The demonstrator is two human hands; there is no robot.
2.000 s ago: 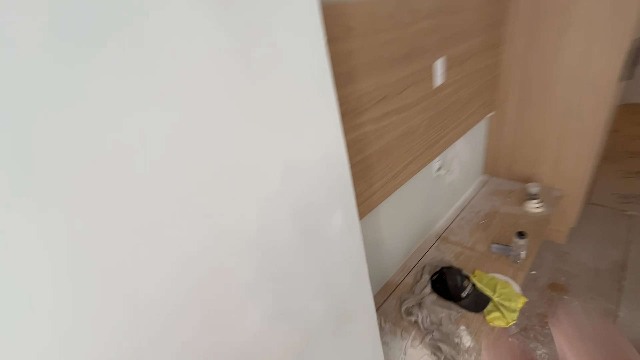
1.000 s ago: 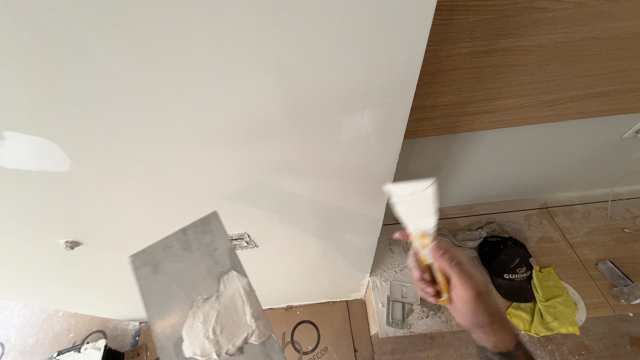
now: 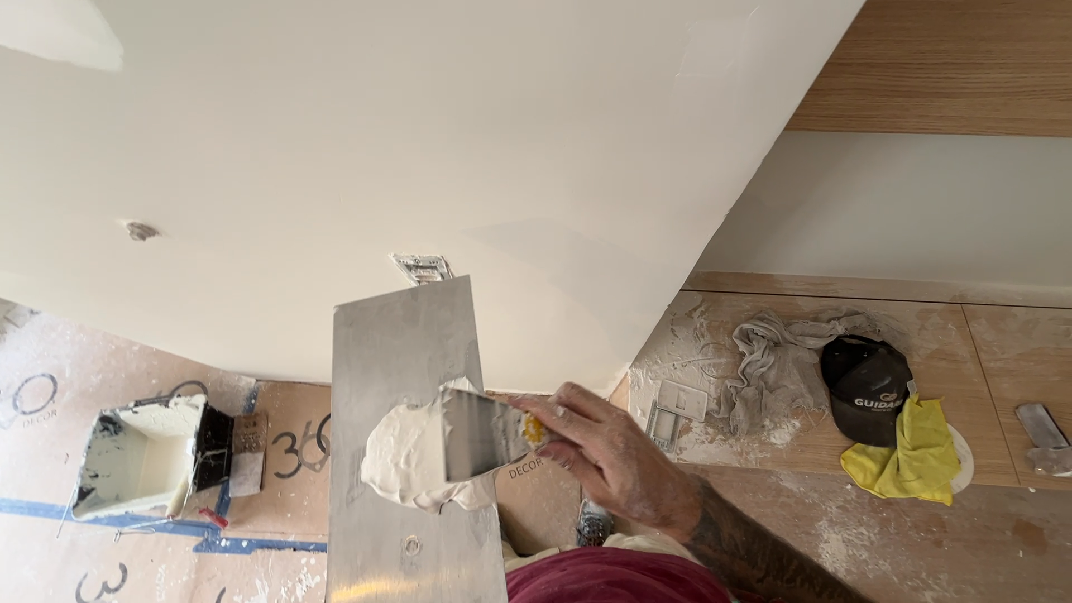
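My right hand point(image 3: 615, 452) grips a putty knife point(image 3: 477, 431) by its yellow-marked handle. The knife's blade lies against a mound of off-white filler point(image 3: 406, 456) on a wide steel plastering blade point(image 3: 410, 335). That wide blade reaches up from the bottom edge, in front of the pale wall point(image 3: 502, 151); whatever holds it is out of frame, and my left hand is not seen. Just above its top edge, a recessed electrical box point(image 3: 423, 268) sits in the wall. A small round fitting point(image 3: 141, 230) is farther left on the wall.
A paint-smeared bucket point(image 3: 142, 456) stands on the floor covering at left. On the wooden ledge at right lie a grey rag point(image 3: 775, 360), a black cap point(image 3: 867, 389), a yellow cloth point(image 3: 913, 452) and switch frames point(image 3: 670, 414). A shoe point(image 3: 594, 523) shows below my hand.
The putty knife was raised apart from the wide blade at right; my right hand has brought it left, onto the filler. The view has shifted, showing the bucket more fully.
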